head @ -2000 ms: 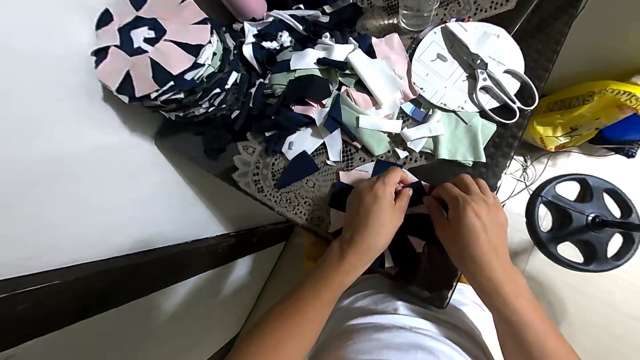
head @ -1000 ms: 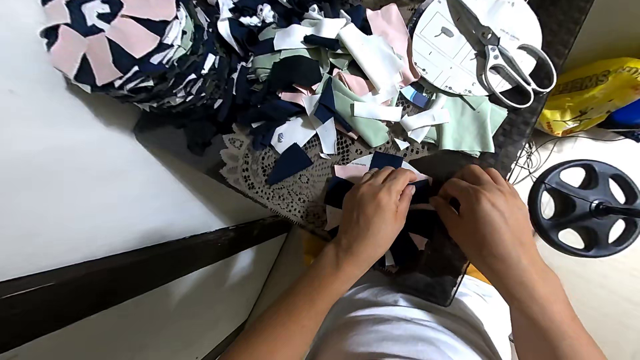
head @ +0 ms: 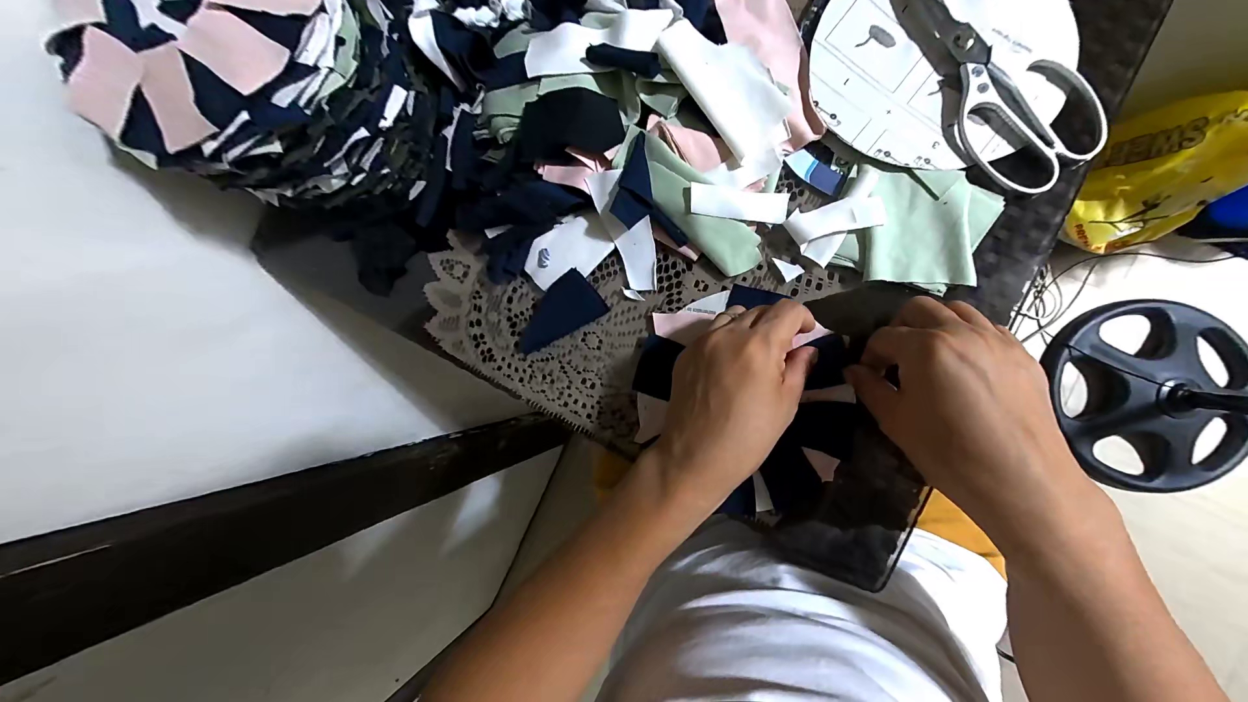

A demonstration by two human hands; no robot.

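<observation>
My left hand (head: 736, 390) presses on a round patchwork of navy, pink and white fabric strips (head: 663, 361) at the table's near edge, its thumb and fingertips pinched together at a strip. Close to its right side is my right hand (head: 936, 380), fingers curled, thumb toward the patchwork; whether it grips any cloth cannot be told. Above the hands spreads a heap of white, navy, pink and green fabric scraps (head: 721, 97). Scissors with grey handles (head: 985, 97) rest on a white printed disc (head: 868, 88) at the upper right.
A tall stack of patchwork rounds (head: 244, 88) stands upper left. Beneath the scraps lies a lace cloth (head: 565, 380) on a dark table (head: 858, 546). A white wall (head: 175, 341) is at left. To the right are a yellow plastic bag (head: 1150, 166) and a black spoked wheel (head: 1150, 395).
My right hand has moved a little to the right, away from my left hand, which stays on the patchwork. The view has shifted somewhat.
</observation>
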